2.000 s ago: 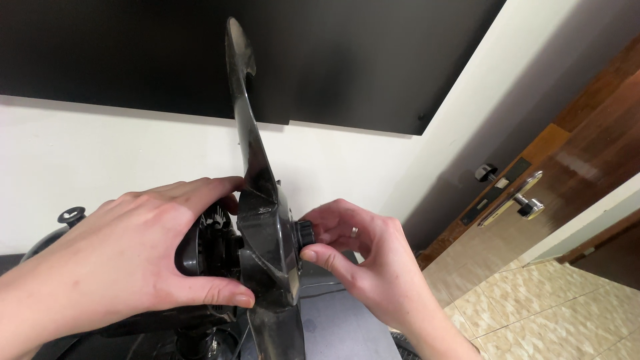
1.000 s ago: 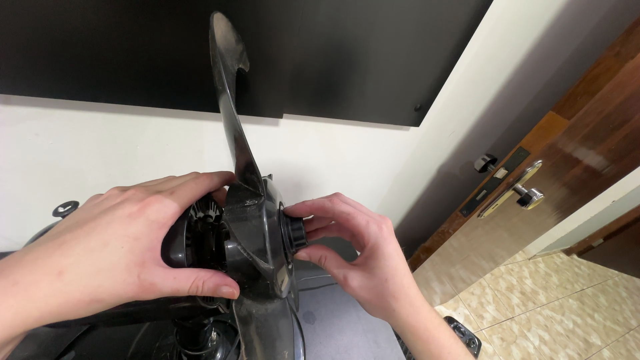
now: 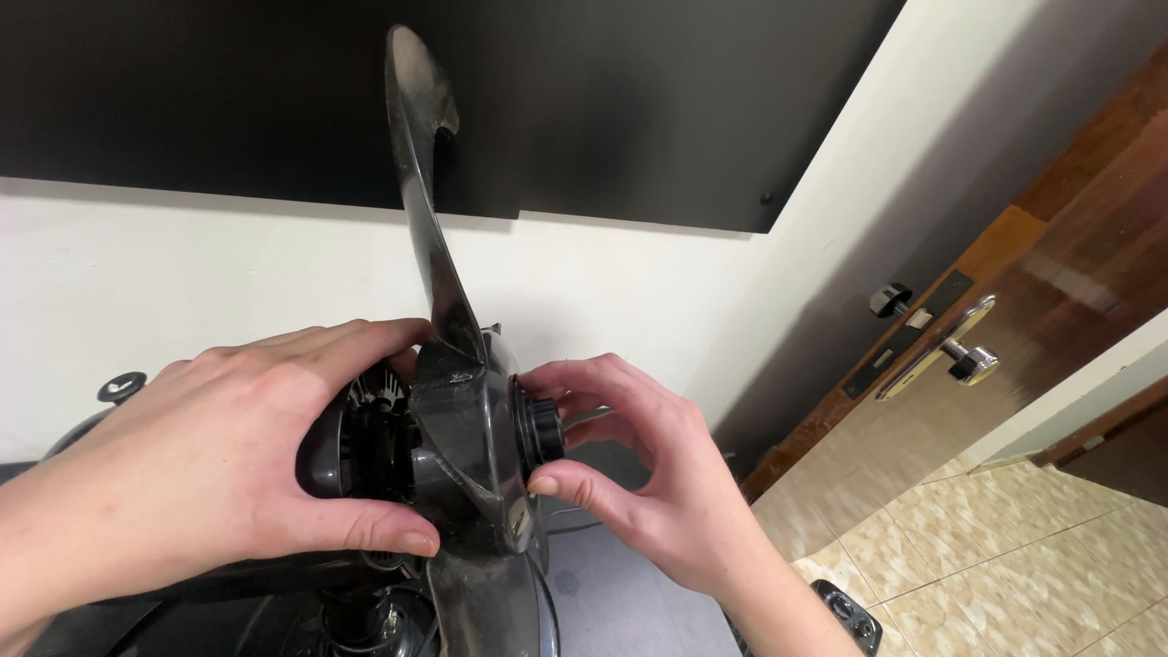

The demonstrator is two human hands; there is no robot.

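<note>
A black plastic fan blade (image 3: 465, 447) sits side-on at the front of the fan's motor housing (image 3: 321, 452). One of its vanes points up, another down. My left hand (image 3: 265, 447) wraps over the housing, its thumb below and its fingertips near the hub's rear edge. On the hub's front is a ribbed black knob (image 3: 543, 431). My right hand (image 3: 639, 456) curls around it, with the thumb below and the index finger above at its base. The back of the housing is hidden by my left hand.
The fan stands on a grey surface (image 3: 607, 584) with a thin cable on it. Behind are a white wall and a large black panel (image 3: 593, 109). On the right is a wooden door with a metal knob (image 3: 972, 363). A black device (image 3: 844, 613) lies low at the right.
The right hand's fingers have shifted from the ribbed end of the knob towards its base by the hub. The left hand stays around the motor housing.
</note>
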